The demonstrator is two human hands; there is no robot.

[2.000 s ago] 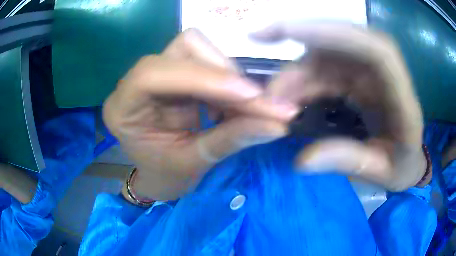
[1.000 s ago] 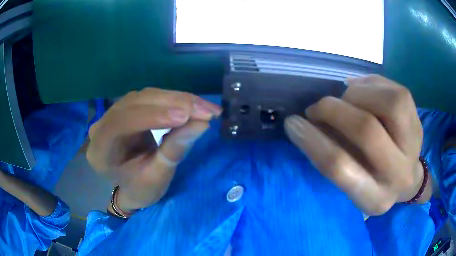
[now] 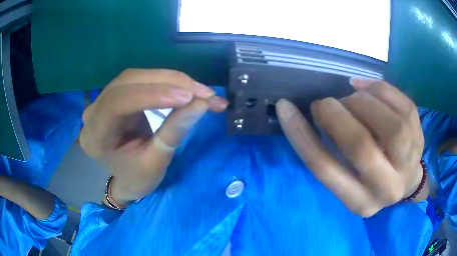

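A dark ribbed fixture block (image 3: 295, 82) stands at the bench's near edge, grooves on top, screws and openings in its front face. My left hand (image 3: 145, 115) is just left of the block, its thumb and fingertips pinched together close to the block's end; whether a tiny part is between them is not visible. My right hand (image 3: 358, 137) is on the right part of the block, one fingertip over an opening in the front face and another at the top edge. It hides the rest of the face.
A bright white board (image 3: 285, 20) with a thin dark edge lies behind the block on the green bench top (image 3: 110, 45). Another person's forearm (image 3: 22, 197) in a blue sleeve is at the lower left. Part of a person in blue also shows at the right edge.
Two seconds ago both hands were raised together before the board, with a dark item at my right hand. They have parted to the block. Since one second ago, a right fingertip has moved onto the opening.
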